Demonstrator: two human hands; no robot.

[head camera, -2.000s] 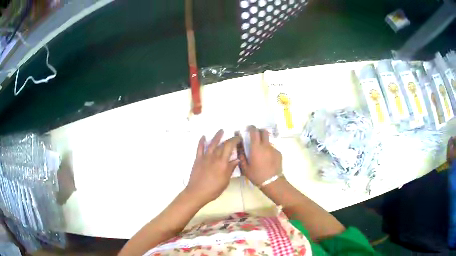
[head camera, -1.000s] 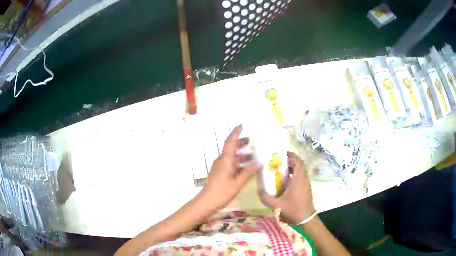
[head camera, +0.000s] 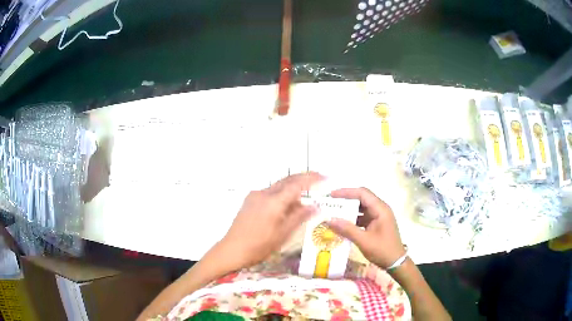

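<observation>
A white retail box (head camera: pixel 325 243) with a yellow round-headed picture stands near the bench's front edge, against the apron. My right hand (head camera: pixel 371 227) grips its upper right side, thumb on the front. My left hand (head camera: pixel 273 216) is at its upper left, blurred, fingers near the top edge; whether it grips the box is not clear. Another retail box (head camera: pixel 382 113) lies face up further back. White boxes in rows (head camera: pixel 207 153) lie on the bench to the left, washed out by glare.
Clear bagged parts (head camera: pixel 450 169) lie right of my hands, with upright-looking retail boxes (head camera: pixel 517 135) beyond. Shiny trays with white sticks (head camera: pixel 39 169) are at the left end. A red-tipped stick (head camera: pixel 284 88) crosses the green belt (head camera: pixel 207 44). A brown carton (head camera: pixel 119 291) sits below left.
The box in my right hand has moved toward my body and now shows its front squarely. My left hand has come to its upper edge. The view has shifted left.
</observation>
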